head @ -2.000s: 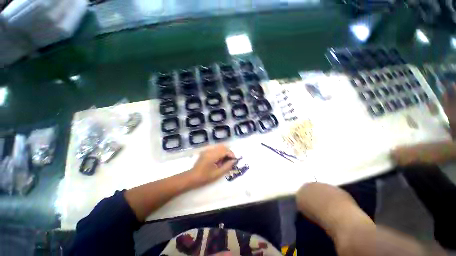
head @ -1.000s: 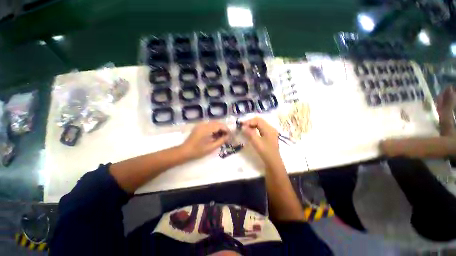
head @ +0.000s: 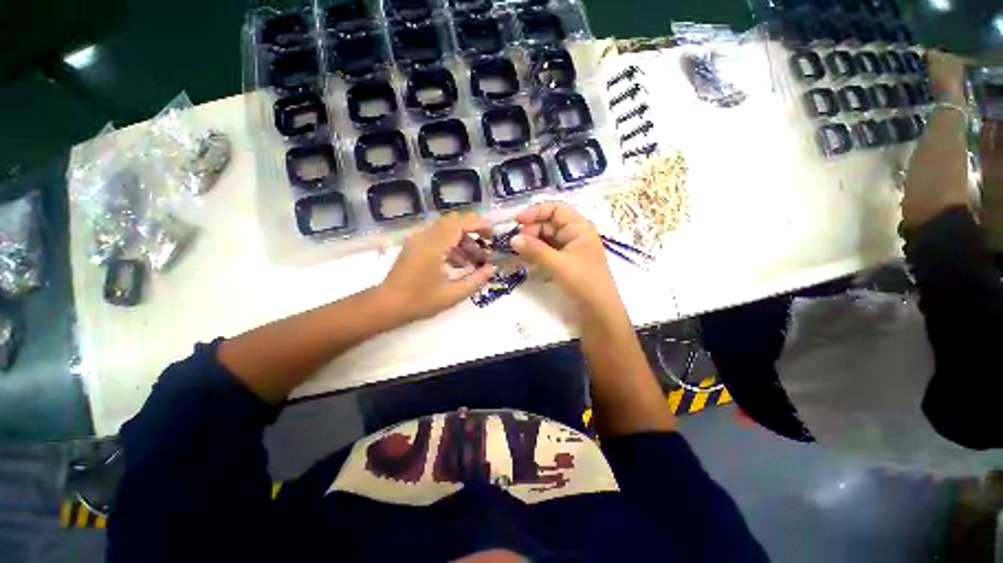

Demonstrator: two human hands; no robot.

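Note:
My left hand and my right hand meet fingertip to fingertip just in front of the tray. Between them is a small dark component; its details are too small to tell. A loose pile of small black components lies on the white board below my hands. Pale slivers lie in a heap to the right of my right hand. Dark tweezers lie beside that heap, partly behind my right hand. Short black strip parts lie in a column above the heap.
A clear blister tray with black rings lies beyond my hands. Plastic parts bags and a loose black housing are at the left. Another bag is at upper right. At the right are a second tray and another person's arm.
My right hand has come in from the right to meet my left hand at the small part. The view has shifted, and the neighbour's arm now reaches up to the second tray.

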